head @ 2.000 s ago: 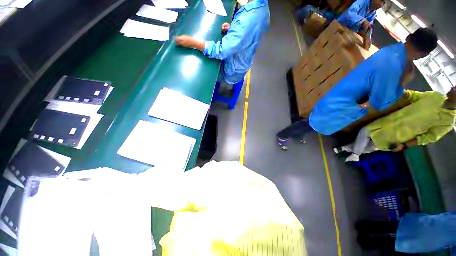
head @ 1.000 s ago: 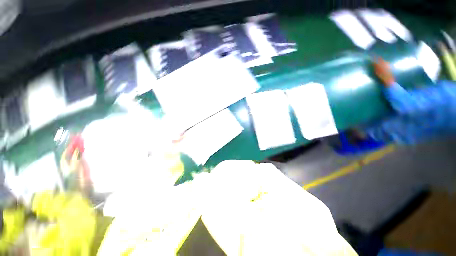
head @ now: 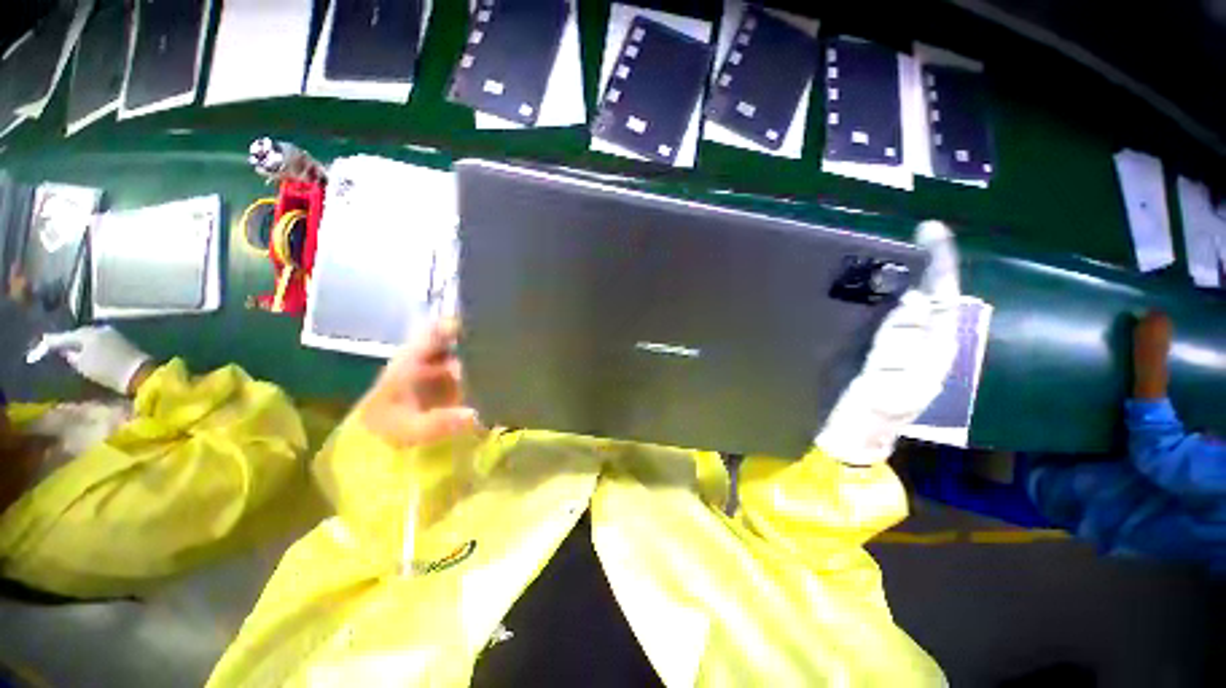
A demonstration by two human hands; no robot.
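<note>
A dark grey tablet back cover (head: pixel 645 323) is held up in front of me, its outer face with a small logo towards me and the camera block at its upper right corner. My bare left hand (head: pixel 424 390) grips its left edge. My right hand (head: pixel 904 363), in a white glove, grips its right edge beside the camera block, one finger at the upper corner. A stack of covers with white separator sheets (head: pixel 377 255) lies on the bench left of the held cover, partly hidden by it. Another cover on a white sheet (head: pixel 957 376) lies behind my right hand.
A red holder (head: pixel 299 242) with yellow rings and a shiny bottle (head: pixel 276 157) stand left of the stack. Covers on white sheets line the green conveyor (head: pixel 1049 222) beyond. A gloved worker in yellow (head: pixel 175 470) is at left, a blue sleeve (head: pixel 1156 464) at right.
The view has swung from along the line and the aisle to the bench in front of me. The dark cover now shows clearly between both hands; earlier my hands were blurred by glare.
</note>
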